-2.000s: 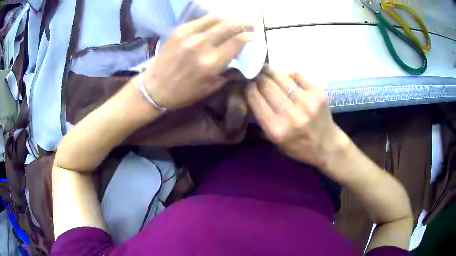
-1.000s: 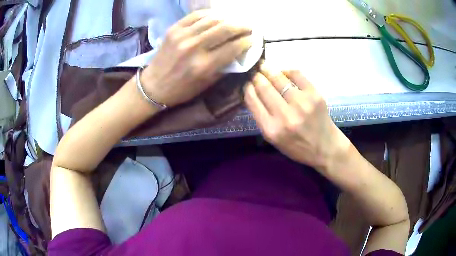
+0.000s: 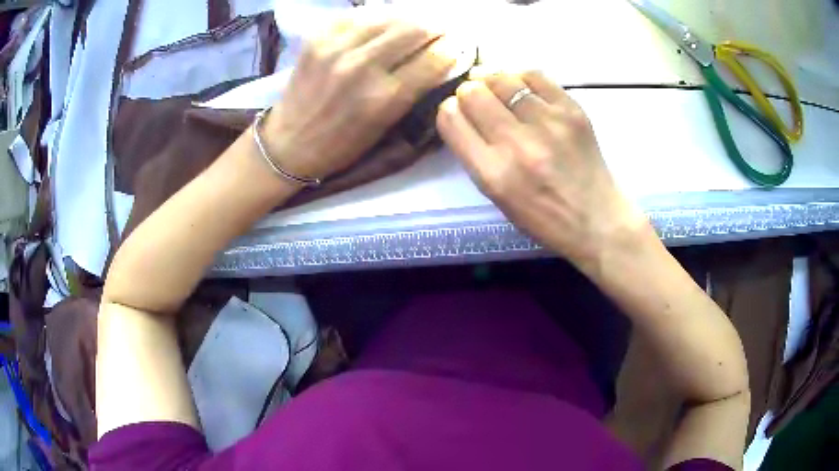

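The brown garment fabric (image 3: 166,156) lies on the white table (image 3: 635,138), with pale-backed parts and a brown-edged pale rectangle at the upper left. My left hand (image 3: 359,101) lies on the fabric and holds its pale and brown layers near a small curved pale edge. My right hand (image 3: 529,152) pinches the dark edge of the same piece between thumb and fingers, just right of my left fingertips. The area above my hands is overexposed, and no needle or presser foot can be made out.
Scissors with green and yellow handles (image 3: 750,110) lie at the upper right. A measuring tape (image 3: 386,246) runs along the table's front edge. A rounded grey-white part (image 3: 241,359) hangs below at the left. Brown panels (image 3: 750,313) hang below at the right.
The brown fabric has moved up and away from the table's front edge, uncovering more tape. My hands have moved slightly up with it. The scissors and table edge appear lower in view.
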